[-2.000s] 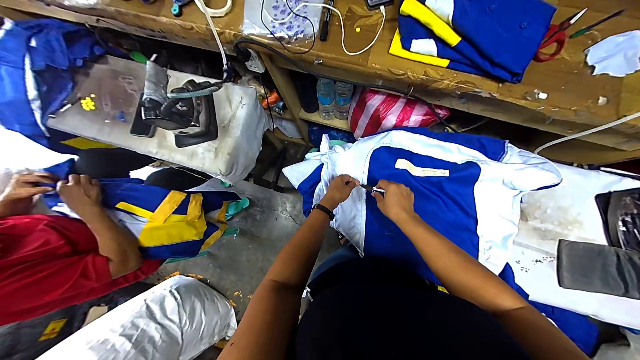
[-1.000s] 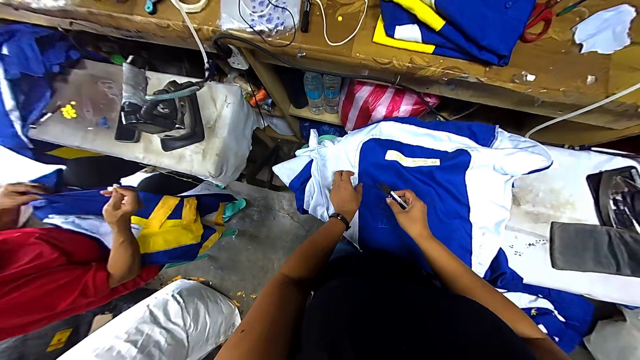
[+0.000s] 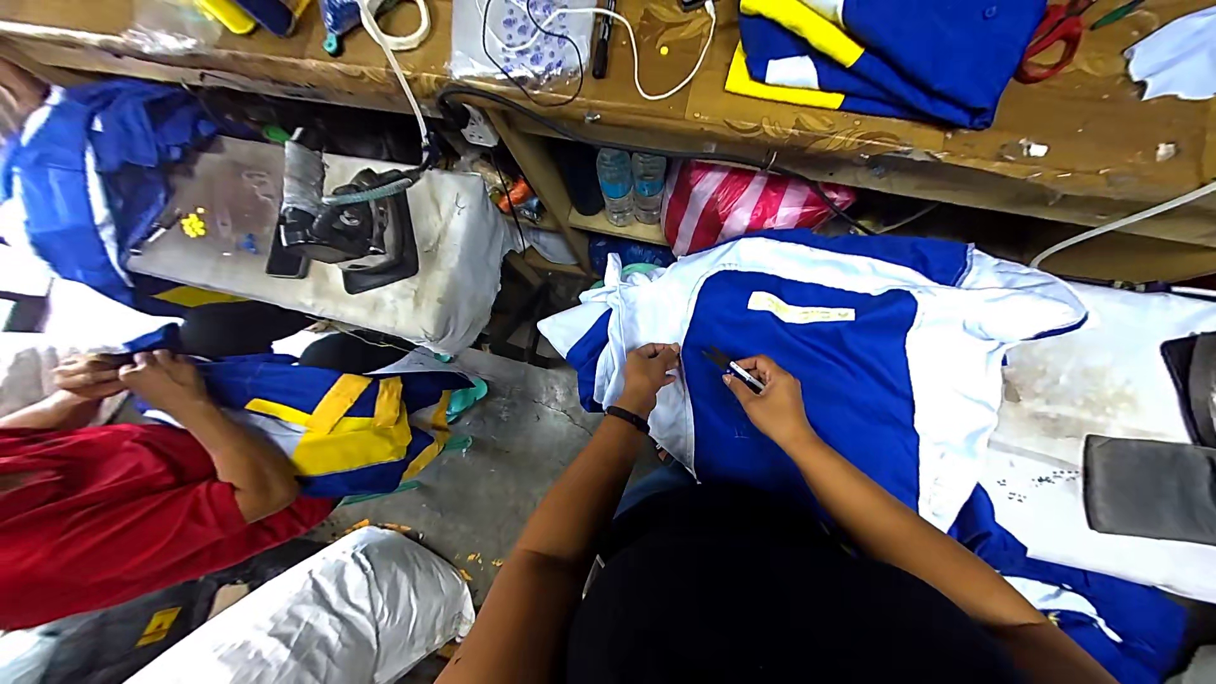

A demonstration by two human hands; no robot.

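Note:
A blue and white garment [image 3: 807, 380] is spread over a white padded board, with a cream strip bearing writing [image 3: 801, 309] on its blue panel. My left hand [image 3: 651, 370], with a dark band at the wrist, pinches the white cloth beside the seam with the blue panel. Over that panel, my right hand [image 3: 769, 394] grips small thread snips [image 3: 736, 369], their dark blades pointing up and left toward the seam. The blade tips are apart from my left fingers.
At left, a co-worker in red [image 3: 142, 503] handles a blue and yellow garment [image 3: 351, 427]. An iron [image 3: 342, 223] stands on another padded board [image 3: 456, 247]. The wooden table [image 3: 665, 114] bears folded cloth, cables and red scissors [image 3: 1053, 43]. A white sack [image 3: 323, 608] lies lower left.
My right hand with the snips has moved away from my left hand since the earliest frame. My left hand stays at the seam. The co-worker's hands have come together on the cloth since one second ago.

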